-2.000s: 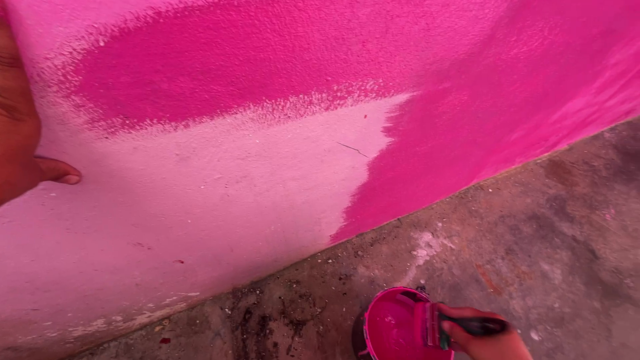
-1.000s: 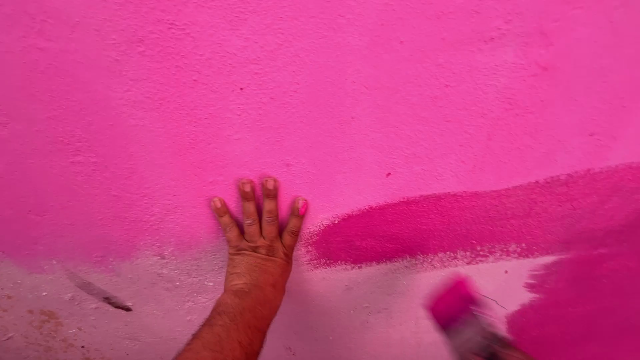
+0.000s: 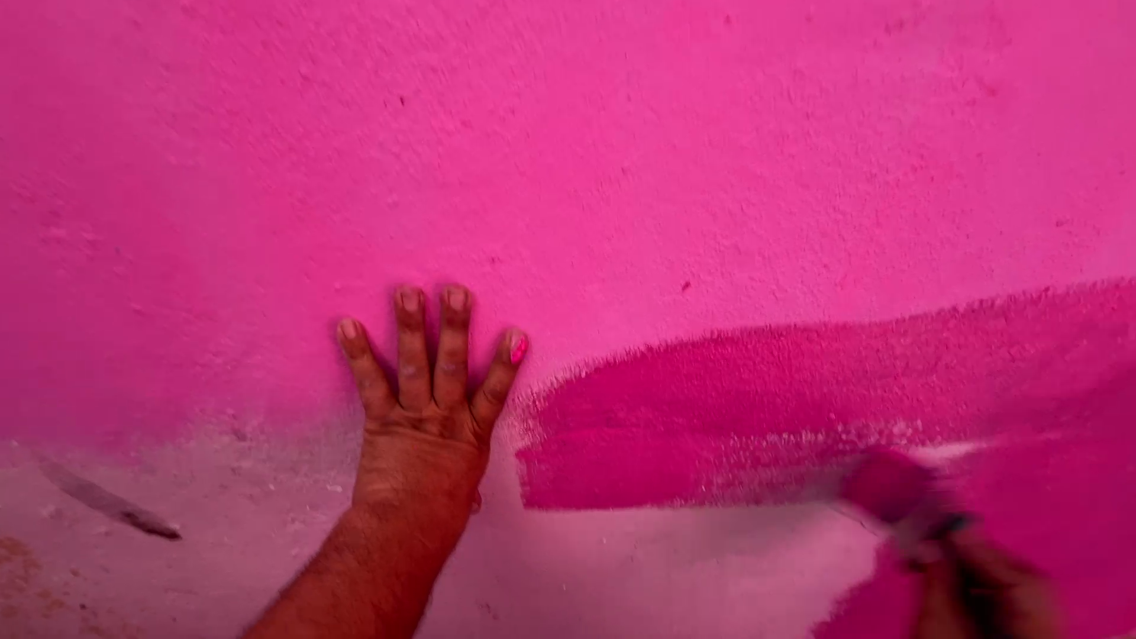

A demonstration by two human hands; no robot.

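My left hand (image 3: pixel 426 408) lies flat on the pink wall (image 3: pixel 621 177) with its fingers spread, and it holds nothing. A spot of bright pink paint shows on one fingertip. My right hand (image 3: pixel 985 577), blurred at the lower right, grips a paintbrush (image 3: pixel 896 497) by its dark handle. Its paint-covered bristles are against the wall, at the right end of a fresh stroke (image 3: pixel 612 470). That stroke runs below a wider band of deep pink paint (image 3: pixel 763 373). Paler wall shows beneath.
A dark, elongated mark (image 3: pixel 115 506) is on the pale lower wall at the left. Brownish patches (image 3: pixel 22 568) show near the lower left edge. More deep pink paint (image 3: pixel 1056 497) covers the wall at the right.
Two seconds ago my right hand held the brush at the paint bucket; now the brush is on the wall. A new lower stroke has appeared since one second ago. The view has swung away from the floor.
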